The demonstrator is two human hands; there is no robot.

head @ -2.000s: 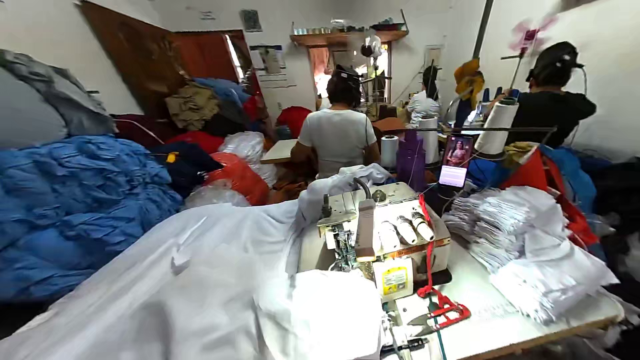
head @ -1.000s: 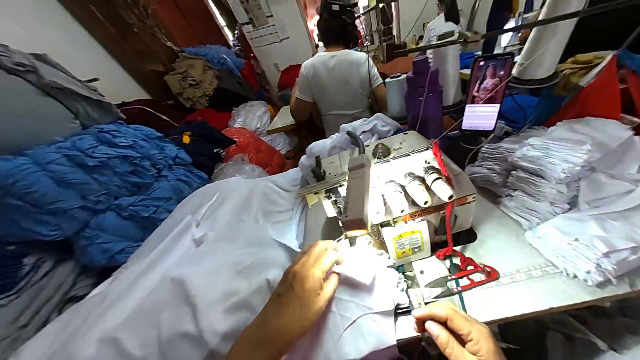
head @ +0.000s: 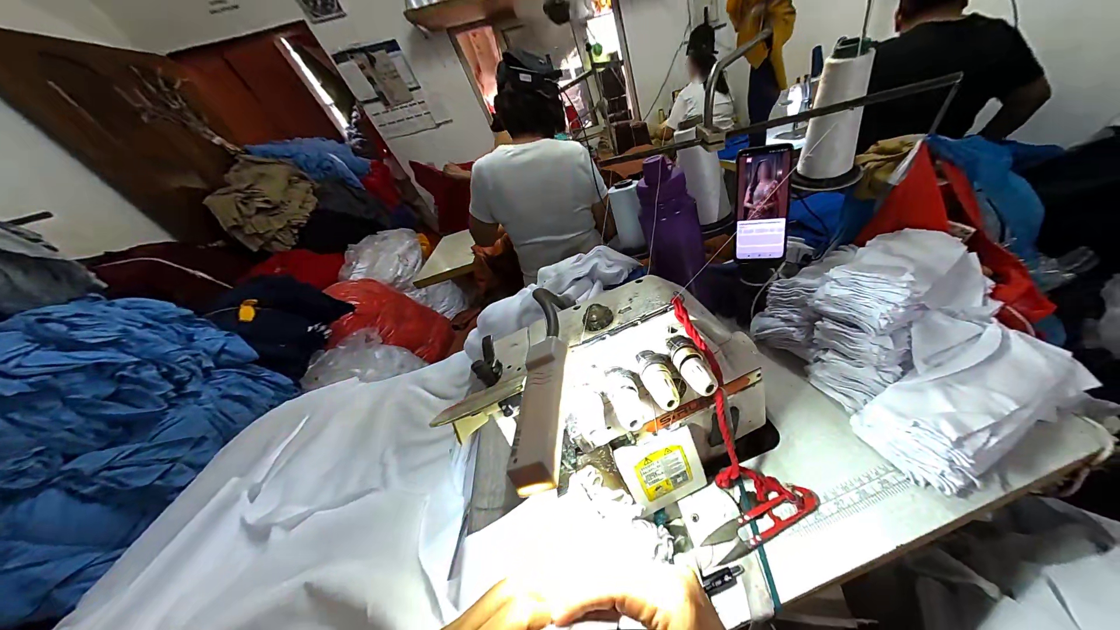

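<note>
An overlock sewing machine (head: pixel 630 376) with a lit lamp (head: pixel 538 420) stands on the white table. White cloth (head: pixel 376 472) spreads from its left side to the bottom edge, overexposed beneath the lamp. At the bottom edge, my left hand (head: pixel 503 605) and my right hand (head: pixel 656 599) are close together on the cloth before the machine, their fingers bent on it; glare and the frame's edge hide parts of both. Red-handled thread snips (head: pixel 774 516) lie right of the machine, touching a red cord (head: pixel 719 411). Folded white pieces (head: pixel 875 306) are stacked at the right.
A lit phone (head: pixel 763 203), a purple bottle (head: pixel 669 214) and a thread cone (head: pixel 836 114) stand behind the machine. Blue fabric (head: pixel 114 394) is heaped at the left. A person in a white shirt (head: pixel 538 201) sits ahead; another in black (head: pixel 945 79) is at the back right.
Two seconds ago no hands showed. One second ago they were apart, the left near the machine's front and the right by the snips; now both are lower and close together.
</note>
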